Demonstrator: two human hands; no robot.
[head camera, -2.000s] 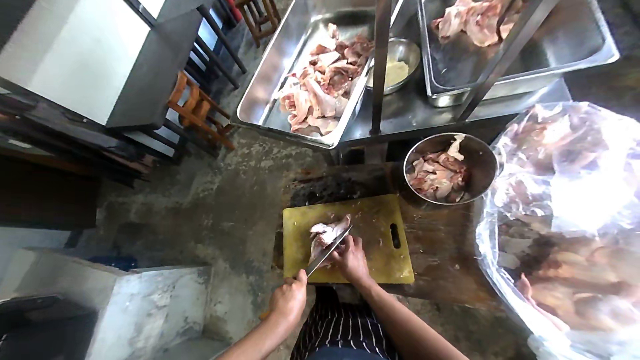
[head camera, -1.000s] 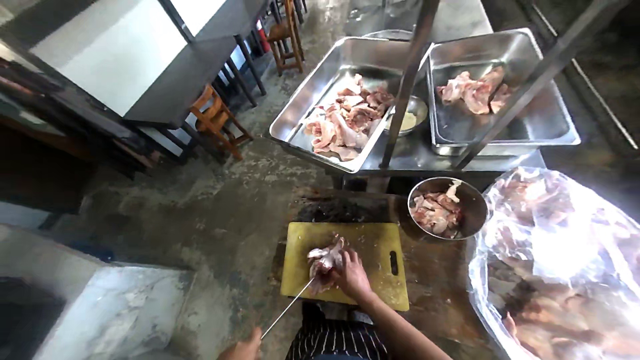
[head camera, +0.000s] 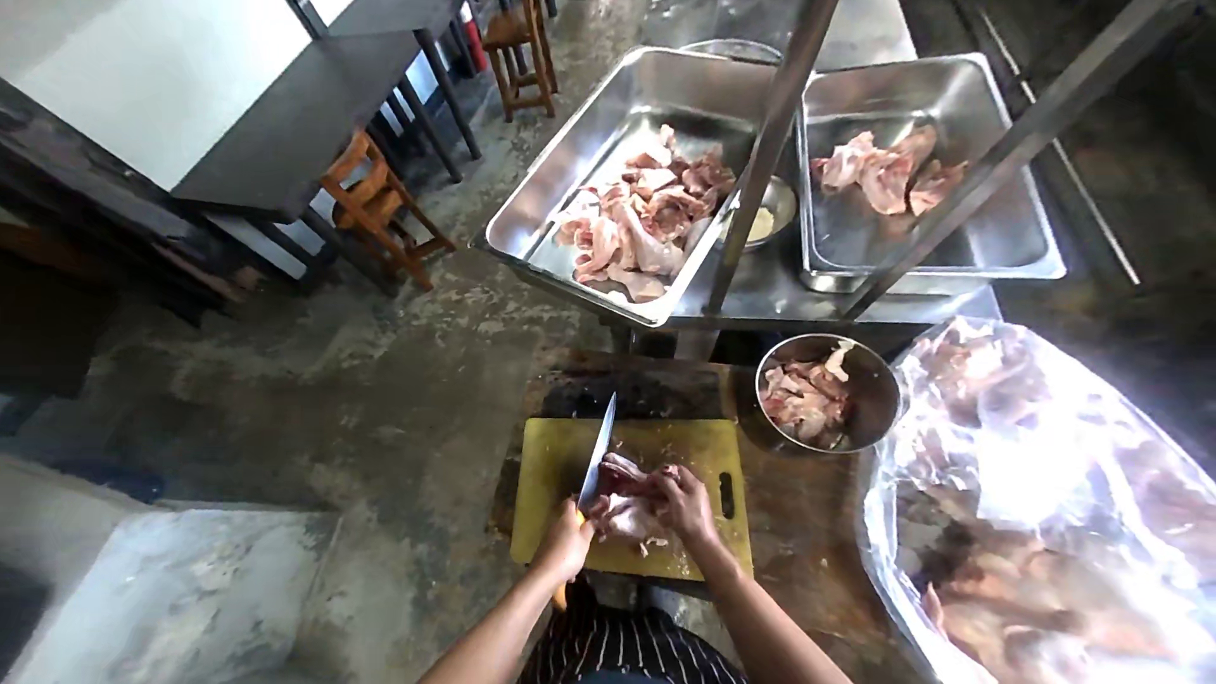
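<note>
On a yellow plastic cutting board (head camera: 560, 451) lies a piece of raw poultry (head camera: 632, 513). My left hand (head camera: 567, 543) grips the orange handle of a kitchen knife (head camera: 600, 451); its blade points away from me, along the left side of the meat. The fingers of my right hand (head camera: 686, 503) pinch the meat's right side. Beyond the board's right corner stands a round metal pot (head camera: 888, 404) with cut raw pieces (head camera: 807, 404) inside.
Two steel trays (head camera: 546, 204) (head camera: 1040, 233) of raw meat stand on a metal table behind thin metal posts (head camera: 774, 142). Between them is a small bowl (head camera: 779, 209). A clear plastic bag (head camera: 1045, 475) with raw poultry lies at right. Wooden chairs (head camera: 380, 209) stand far left.
My left hand has come back up to the board with the knife, after being low and away from it a second ago. The blade now points forward. The right hand stays at the meat.
</note>
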